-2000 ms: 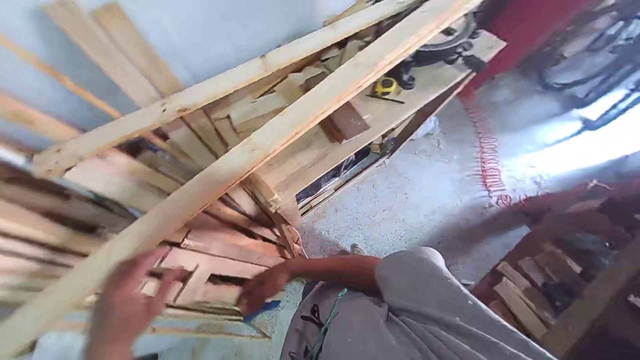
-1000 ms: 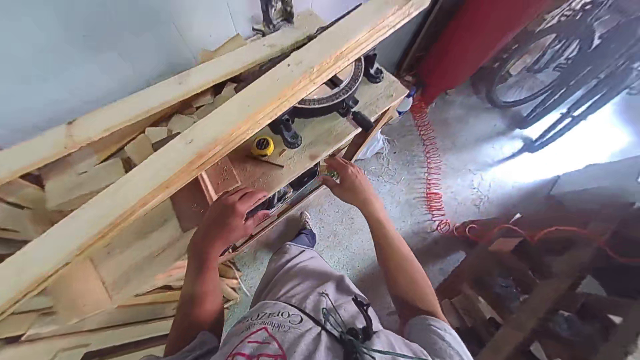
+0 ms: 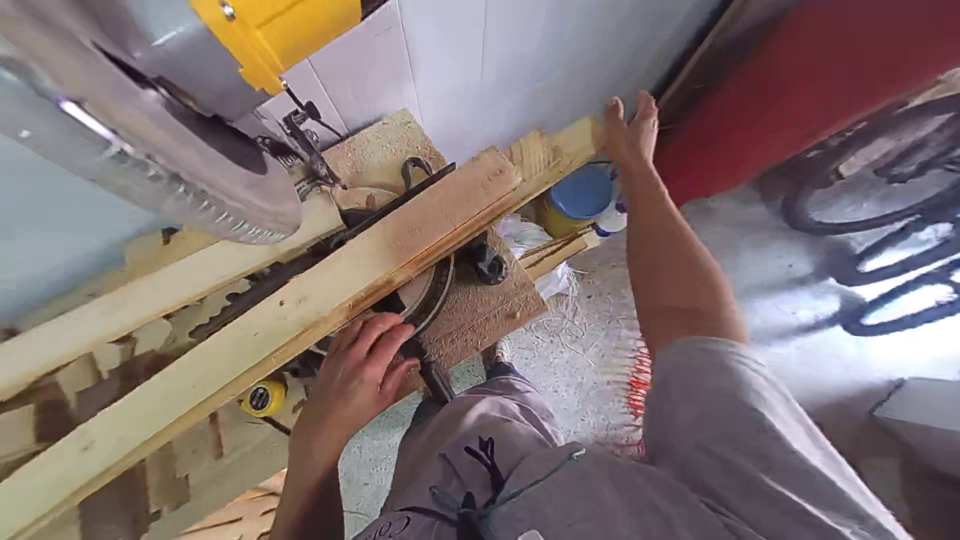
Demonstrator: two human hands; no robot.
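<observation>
A long wooden board [image 3: 300,300] runs diagonally across the base of a miter saw [image 3: 431,300], with a shorter wood piece [image 3: 465,187] lying along its upper part. My right hand [image 3: 634,131] is at the far end of the wood, fingers spread and palm against or beside the end; exact contact is unclear. My left hand [image 3: 367,356] is at the near edge of the long board, fingers bent and touching or just beside it, above the saw's handle [image 3: 435,375]. The raised saw head, with its grey blade guard [image 3: 187,142] and yellow housing [image 3: 277,34], fills the upper left.
A yellow tape measure [image 3: 264,397] lies left of my left hand. Another long board [image 3: 165,292] and many offcuts lie at the left. Beyond the bench end are a blue-lidded bucket [image 3: 581,193] and plastic wrapping. A red coiled hose [image 3: 639,390] hangs or lies at the right.
The view has shifted toward the saw. My right hand has moved from the bench's front edge to the wood's far end. My left hand is now at the long board's near edge.
</observation>
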